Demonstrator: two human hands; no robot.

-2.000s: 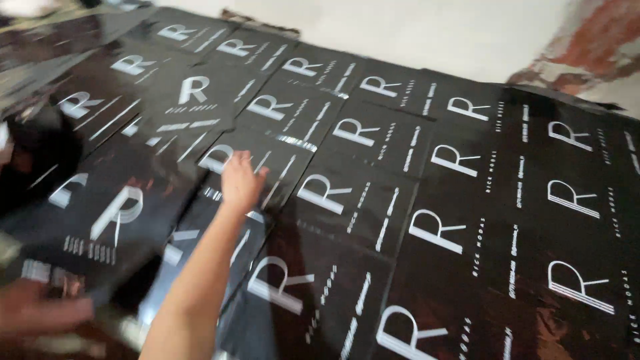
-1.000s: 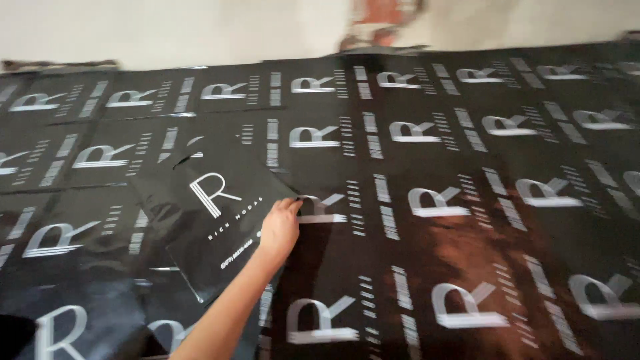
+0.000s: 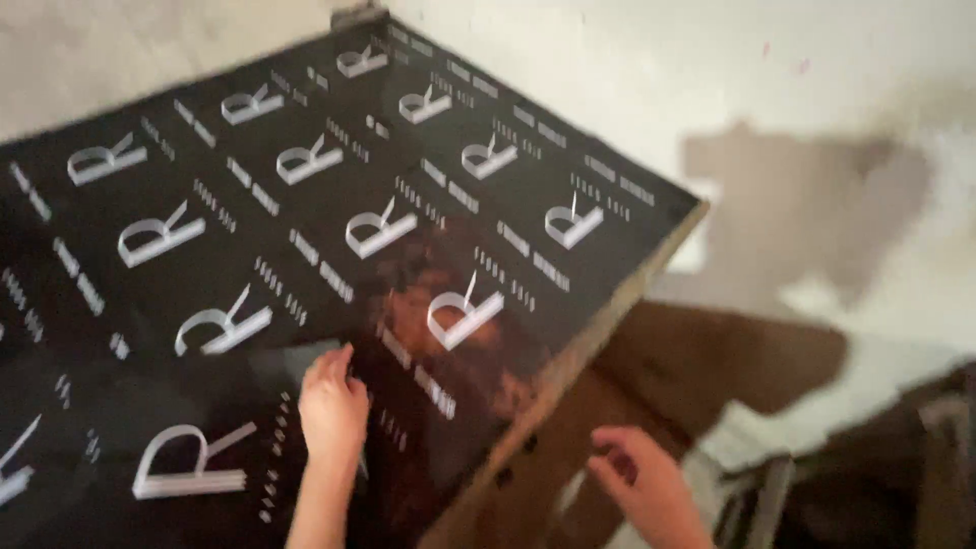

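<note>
My left hand (image 3: 333, 404) is at the lower middle, its fingers pinched on the upper right corner of a loose black plastic bag (image 3: 191, 389) with a large pale letter and writing. The bag lies over printed black sheeting (image 3: 366, 282) that bears rows of the same print. To the right, my right hand (image 3: 640, 473) is beyond the table edge, fingers curled and thumb apart, with nothing visible in it. The lower part of the bag runs out of view.
The table's pale edge (image 3: 564, 354) runs diagonally down from the right corner. Brown cardboard-like material (image 3: 732, 335) lies below and beyond it. A pale wall (image 3: 595, 69) stands behind, and blurred dark objects (image 3: 846, 473) are at the lower right.
The view has swung strongly to the table's right corner and edge. The loose bag, on the left part of the sheeting earlier, is now nearer that edge. Both hands are now in view.
</note>
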